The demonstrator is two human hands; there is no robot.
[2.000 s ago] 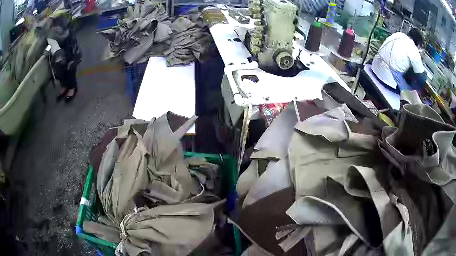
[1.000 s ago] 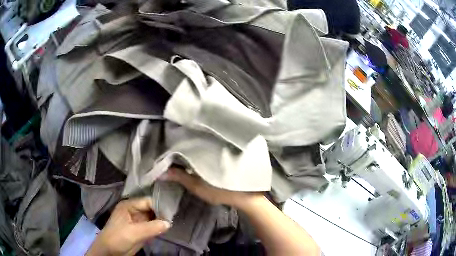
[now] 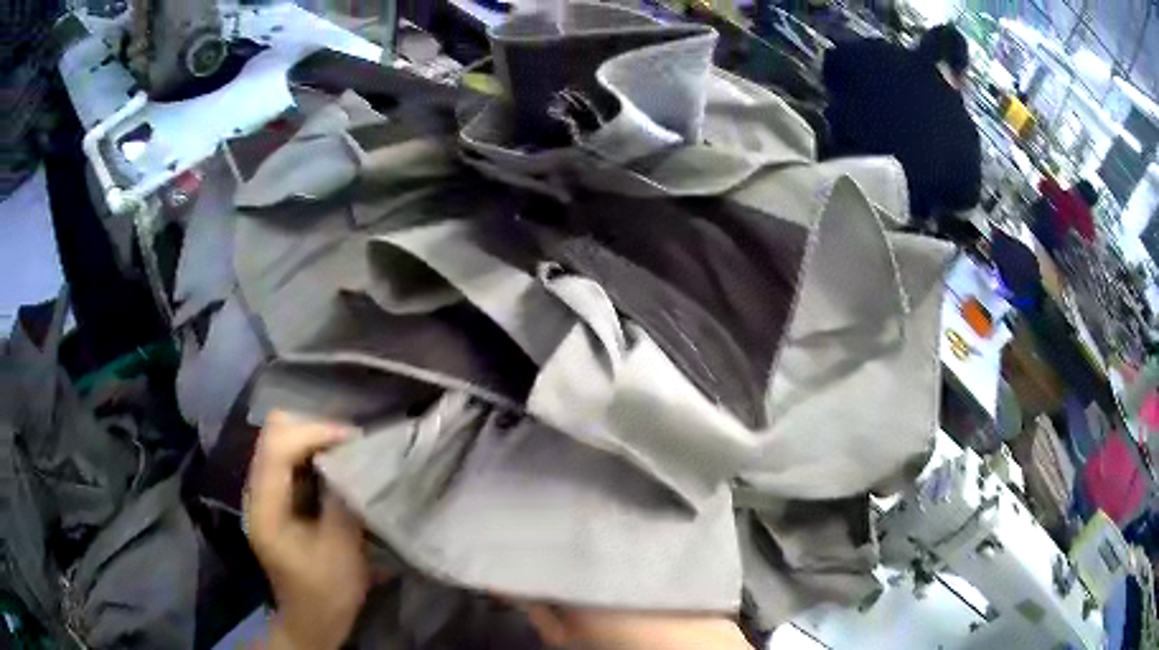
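Observation:
A large heap of grey-brown garments (image 3: 661,241) fills the middle of the view, with darker brown cloth between its folds. A pale taupe panel (image 3: 585,521) lies at its near side. My left hand (image 3: 305,533) is at the panel's left corner, with thumb and fingers around the cloth edge there. My right hand (image 3: 648,627) is under the panel's near edge, mostly covered by cloth and cut off by the bottom of the picture; its fingertips are hidden. No tool shows in either hand.
A white sewing machine (image 3: 979,546) stands at the lower right. Another machine head (image 3: 178,45) is on a white table at the upper left. More garments (image 3: 76,483) lie at the lower left beside a green edge. A person in dark clothes (image 3: 902,121) is at the upper right.
The view has shifted, so the heap sits lower and further right. The near panel is now spread out flatter between my hands. My right hand has gone lower, mostly under the cloth.

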